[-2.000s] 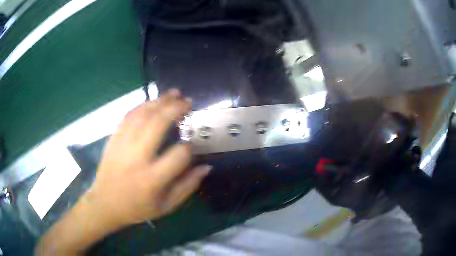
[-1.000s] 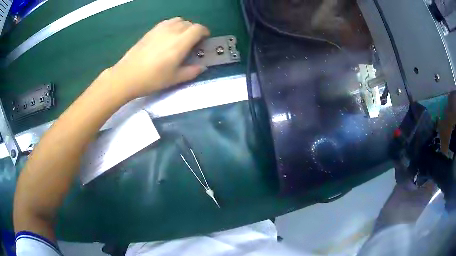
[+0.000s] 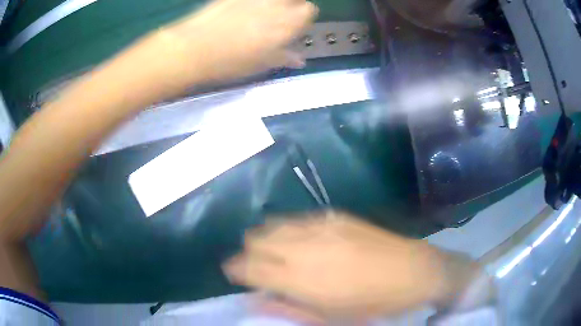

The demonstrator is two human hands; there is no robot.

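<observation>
The grey carrier fixture (image 3: 341, 39) lies on the green mat at the top, with round parts showing in its seats. My left hand (image 3: 274, 35) is closed around its left end and hides that end. My right hand (image 3: 331, 261) is blurred at the bottom centre, over the joined end of the tweezers (image 3: 312, 183); whether it holds them cannot be told. The tweezers' two tips point up and left. A smooth, bright cover plate (image 3: 204, 167) lies slanted on the mat, left of the tweezers.
A silver strip (image 3: 318, 90) crosses the mat below the carrier. The black machine base (image 3: 471, 146) is at right, with the grey machine head (image 3: 541, 57) above it and a dark part with a red spot (image 3: 557, 162) beside it. My left forearm crosses the upper left.
The view has shifted, moving the mat items rightward and upward in the picture. My right hand has come in over the tweezers. My left hand stays at the carrier's left end.
</observation>
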